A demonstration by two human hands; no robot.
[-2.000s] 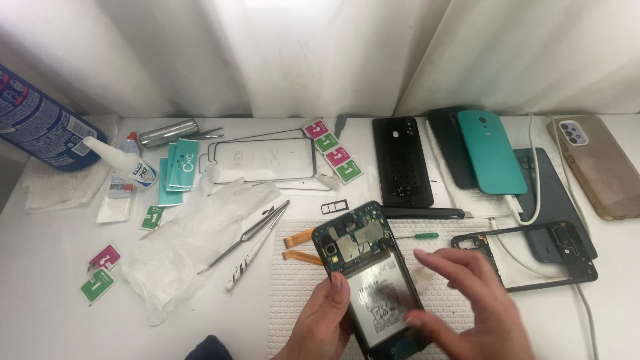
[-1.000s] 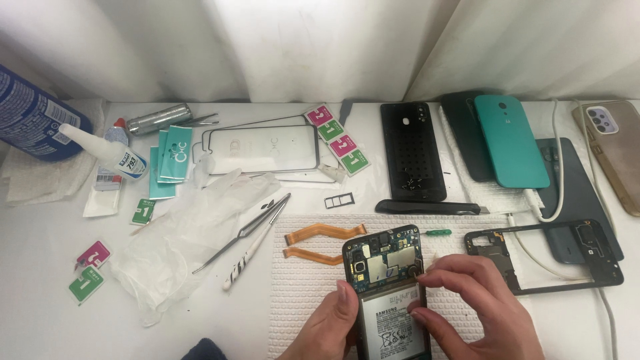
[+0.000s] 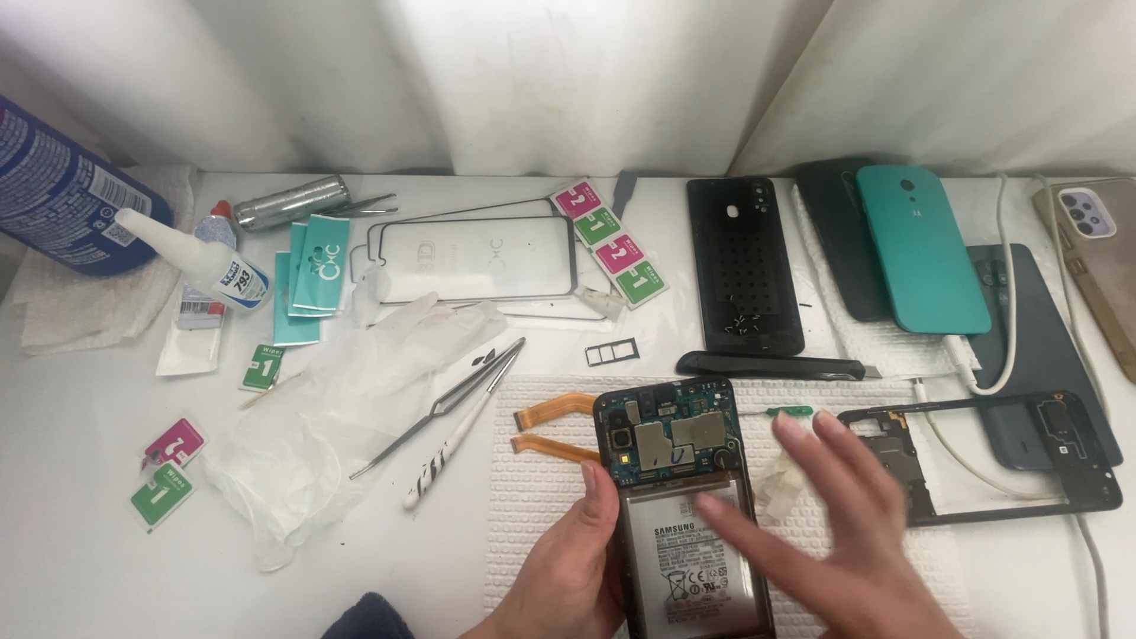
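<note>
My left hand holds an opened Samsung smartphone upright by its left edge, thumb at the side. The phone's circuit board with metal shields lies above its silver battery. My right hand, slightly blurred, is over the phone's right side with fingers spread, one fingertip over the battery's upper part; whether it touches cannot be told. Two orange flex cables lie on the white textured towel, left of the phone's top. A green-handled small tool lies to its right.
Tweezers, a white pen-like tool and a crumpled clear plastic sheet are left. Behind lie a SIM tray, a black back cover with screws and a utility knife. A phone mid-frame, teal phone and cables are right.
A second ago my right thumb and fingers were together at the phone's right edge; now they are spread, with one finger over the battery.
</note>
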